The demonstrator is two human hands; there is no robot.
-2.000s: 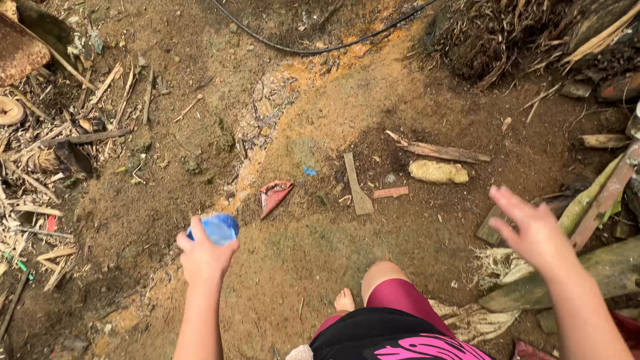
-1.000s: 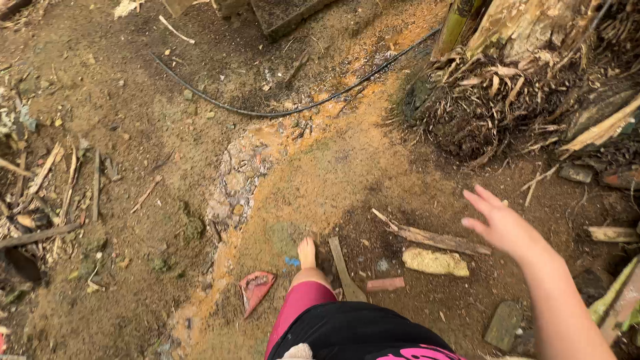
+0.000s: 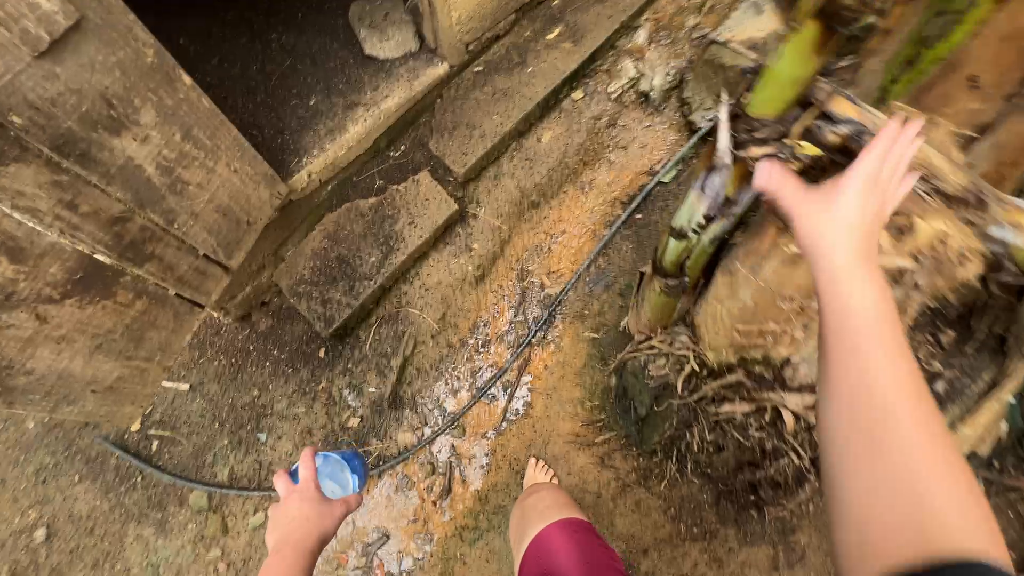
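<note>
My left hand [image 3: 308, 512] grips a small blue cup or container [image 3: 340, 474] by its rim at the lower left; its inside looks pale blue. Just behind it, a black hose or cable [image 3: 512, 360] lies across the ground. My right hand [image 3: 848, 188] is raised at the upper right with fingers spread and nothing in it, over or near a cut plant stump [image 3: 784, 296] with green shoots [image 3: 688, 232]. Whether it touches the plant cannot be told. My bare foot [image 3: 540, 472] is on the orange-brown soil at the lower middle.
Weathered wooden boards [image 3: 104, 160] stand at the left beside a dark opening. Stone slabs [image 3: 368, 248] lie along its edge, with a rough block [image 3: 384, 29] above. A wet, whitish channel [image 3: 472, 400] crosses the dirt under the hose. Tangled roots [image 3: 720, 424] spread below the stump.
The view has moved forward to the boards and slabs. My left hand, out of view one second ago, shows again with the blue container. My right hand has risen in the view, its fingers still spread.
</note>
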